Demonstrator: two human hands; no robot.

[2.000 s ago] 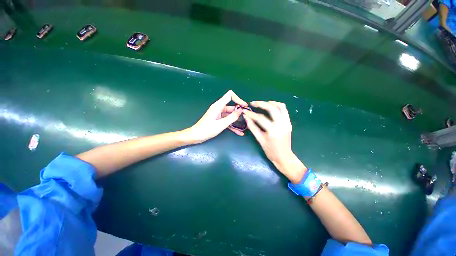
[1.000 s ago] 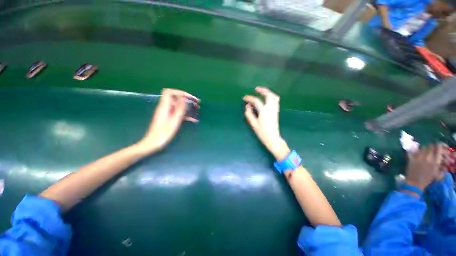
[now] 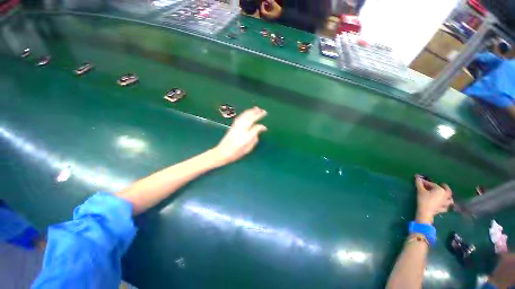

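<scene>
Several small watch cases with copper rims lie spaced along the green belt at the upper left. The nearest case [image 3: 227, 110] lies flat just left of my left hand's fingertips. My left hand [image 3: 243, 134] is at the belt's near edge, fingers apart and empty. Another case [image 3: 175, 95] lies further left. My right hand [image 3: 432, 197], with a blue band on its wrist, is stretched out to the far right at the belt. A small dark thing shows at its fingertips, mostly hidden; whether it is gripped is unclear.
A grey metal post [image 3: 452, 70] rises at right; another grey bar [image 3: 491, 198] lies beside my right hand. Black parts [image 3: 462, 246] and white-pink scrap [image 3: 497, 236] lie near a neighbour's hand. A pale scrap [image 3: 64, 174] lies at left. Clear trays [image 3: 372, 56] and people are across the line.
My left hand has let go of the case it held, which now lies on the belt. My right hand has moved far right to the belt. The view has shifted.
</scene>
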